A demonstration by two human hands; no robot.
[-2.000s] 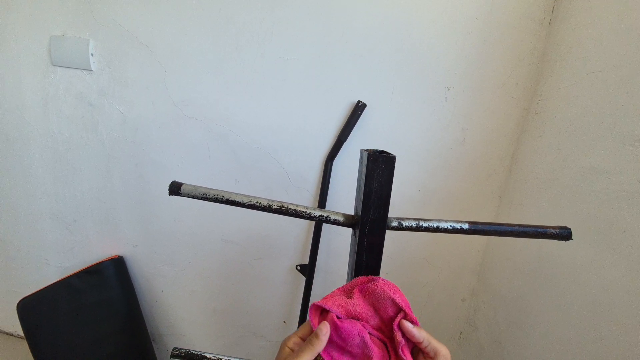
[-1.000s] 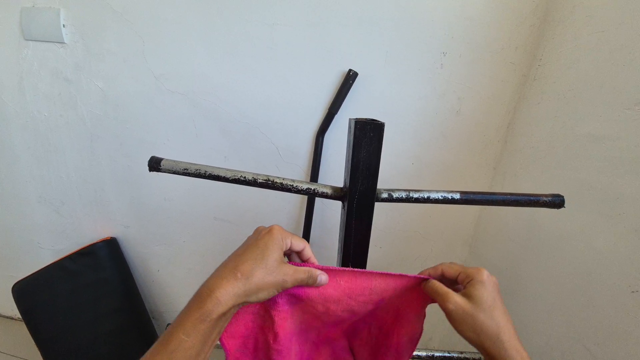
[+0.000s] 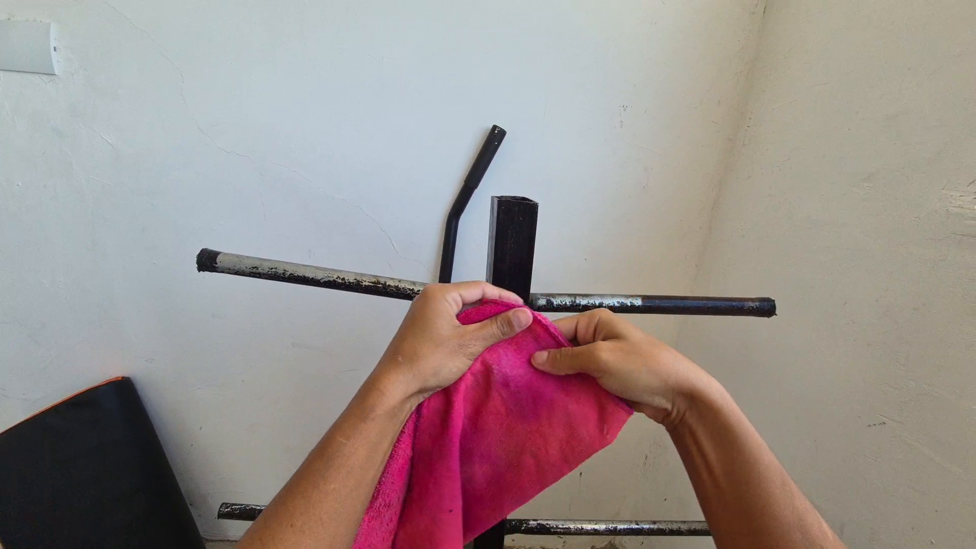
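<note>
A pink cloth (image 3: 526, 412) hangs from both hands, in front of a black square metal post (image 3: 512, 244). My left hand (image 3: 450, 335) pinches its top edge between thumb and fingers. To the right, my right hand (image 3: 610, 358) grips the same edge a little lower. Behind the hands a round metal crossbar (image 3: 320, 276) with chipped, worn paint runs out to both sides of the post. The cloth and hands hide the post's middle part.
A bent black metal tube (image 3: 461, 202) stands behind the post, near the white wall (image 3: 305, 137). A lower worn bar (image 3: 602, 527) crosses near the bottom. A black padded board (image 3: 84, 465) leans at lower left. A wall corner lies to the right.
Both hands have come up and nearer each other with the cloth. A second ago its top edge was stretched level between them; now it slopes and the cloth hangs in folds.
</note>
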